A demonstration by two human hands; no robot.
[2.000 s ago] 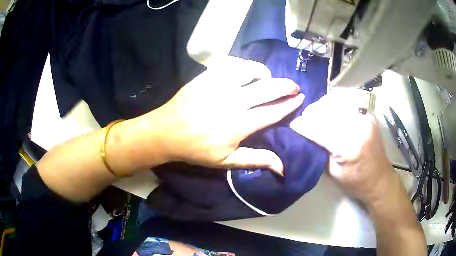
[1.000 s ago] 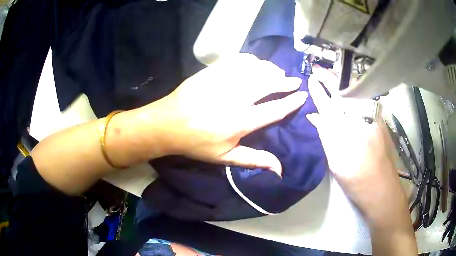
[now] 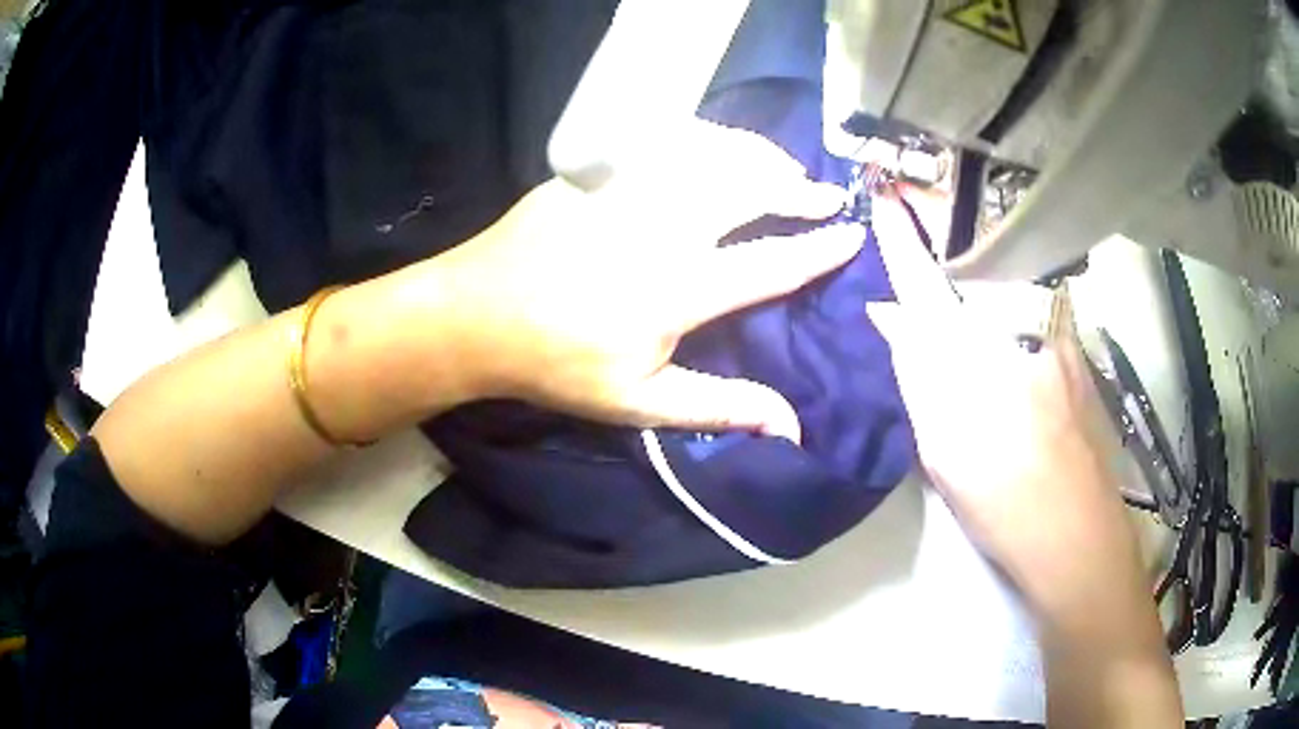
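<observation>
The navy garment (image 3: 613, 527) lies under the sewing machine head (image 3: 1125, 128), with white piping (image 3: 698, 501) curving across its near part. The presser foot (image 3: 862, 192) is down at the cloth, partly hidden by fingertips. My left hand (image 3: 641, 285) lies flat on the cloth, fingers apart, fingertips just left of the foot. My right hand (image 3: 983, 385) is right of the foot, index finger stretched to it; its other fingers are curled and overexposed, so whether they pinch the cloth edge cannot be told. A small blue label (image 3: 701, 446) shows below my left thumb.
A pale rounded bar (image 3: 641, 86) stands left of the needle area. On the white table (image 3: 912, 627), large black shears (image 3: 1211, 499), smaller silvery scissors (image 3: 1140, 420) and a thin stick (image 3: 1254, 470) lie right of my right hand. Dark strips (image 3: 1282, 627) lie at the right edge.
The garment's near part has shifted away from me toward the foot, and my left hand moved slightly with it. Since the oldest frame, my right index finger has extended to the foot.
</observation>
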